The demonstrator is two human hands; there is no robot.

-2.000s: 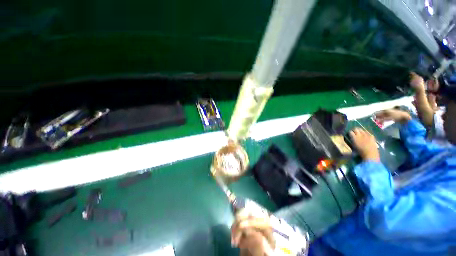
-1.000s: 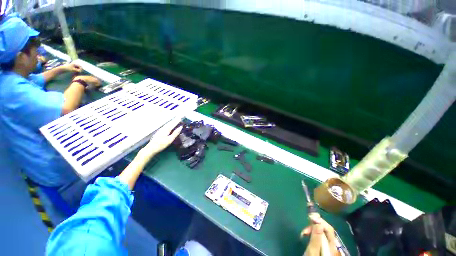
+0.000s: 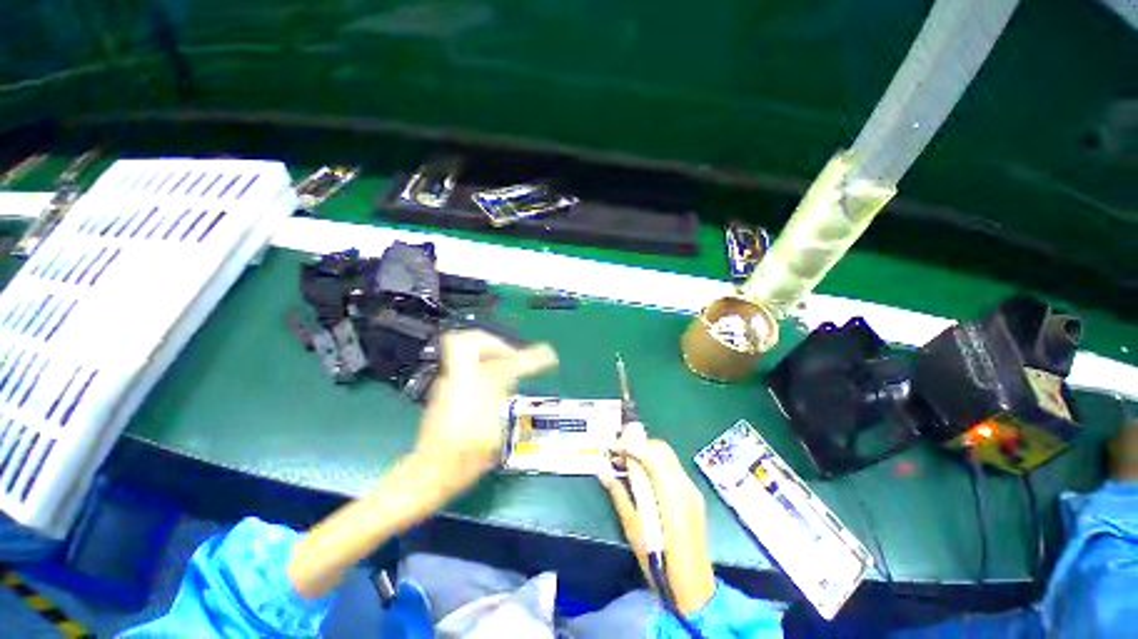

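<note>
My left hand (image 3: 464, 406) is blurred, between the heap of black parts (image 3: 399, 312) and the left end of a white printed card (image 3: 568, 437). Its fingers point right; whether they hold a small part cannot be told. My right hand (image 3: 668, 493) holds the soldering iron (image 3: 628, 406) like a pen at the card's right end. The iron's thin tip points up and away, past the card's far edge. The card lies flat on the green bench, with an orange-black mark in its middle. A second white printed card (image 3: 786, 518) lies angled to the right of my right hand.
A brown tip-cleaning pot (image 3: 730, 338) stands beside a wrapped post (image 3: 824, 237). A black stand (image 3: 842, 393) and soldering station (image 3: 992, 387) are right. A slotted white tray (image 3: 137, 287) is left. Phone-like assemblies (image 3: 524, 204) lie beyond the white rail (image 3: 599, 281). A blue sleeve shows far right.
The view has swung about. My left hand has moved from the heap's left side towards the card. My right hand has brought the iron from near the pot to the card's right end.
</note>
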